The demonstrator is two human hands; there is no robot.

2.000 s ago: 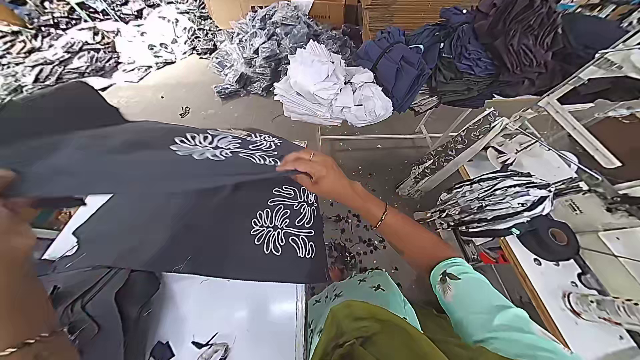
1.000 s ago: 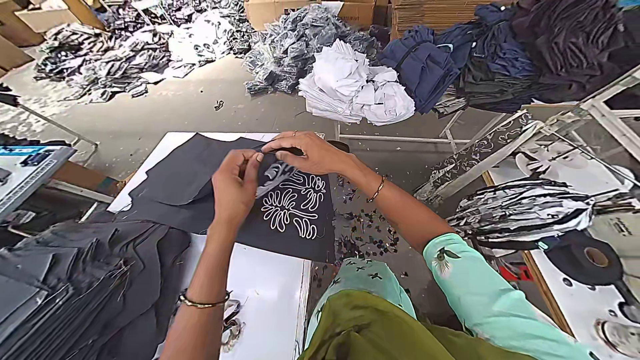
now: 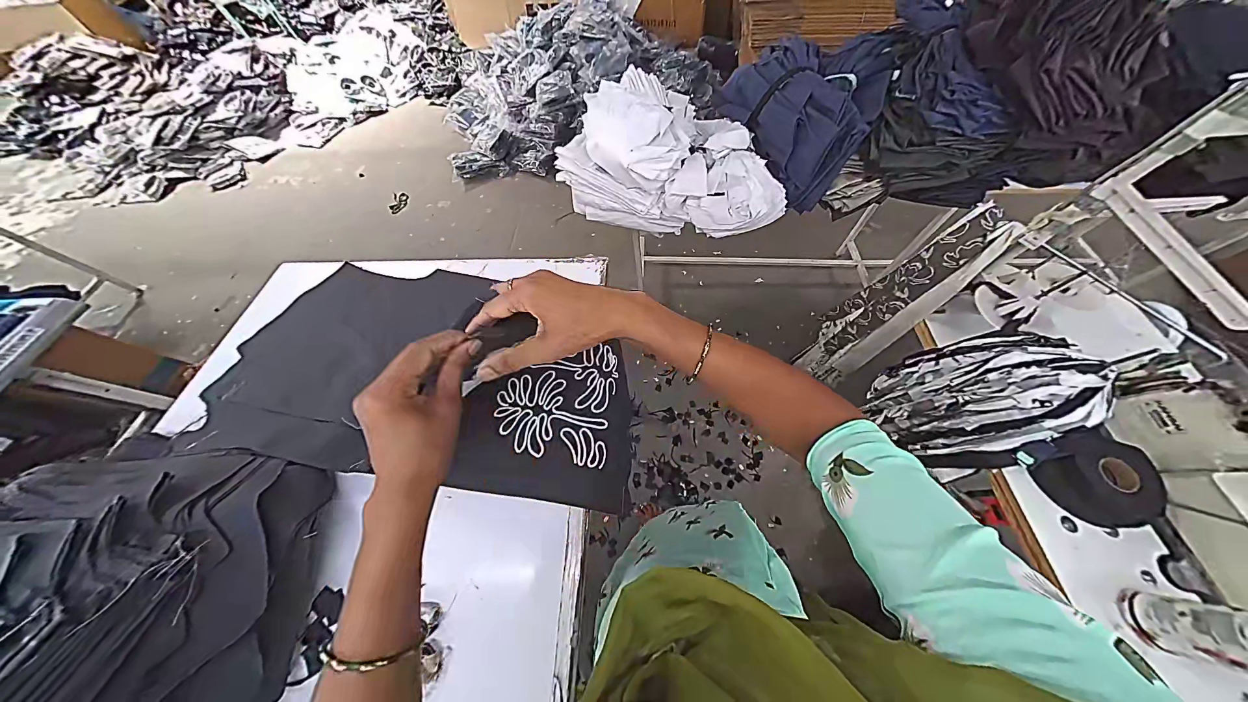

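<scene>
A dark grey garment piece [image 3: 302,361] with white looped leaf embroidery lies on a white table [image 3: 497,546]. My left hand [image 3: 414,400] pinches a part of the dark fabric between thumb and fingers, near the middle of the piece. Close against its fingertips, my right hand [image 3: 556,317] arches over the cloth with thumb and forefinger drawn together at the same spot. The exact fold or thread between the fingertips is too small to tell. Left of the table's front part, a stack of dark grey fabric pieces [image 3: 146,585] touches the garment piece.
Scissors, partly hidden, and dark scraps [image 3: 317,634] lie beside my left wrist. Bundles of white cloth [image 3: 653,156] and navy cloth [image 3: 809,117] sit beyond the table. At right are a black roll [image 3: 1102,478], striped cloth strips [image 3: 994,395] and a metal frame [image 3: 1160,234].
Two seconds ago the embroidered cloth was held raised and spread; since then it has come down flat on the table. Both hands have come together over it and still meet there.
</scene>
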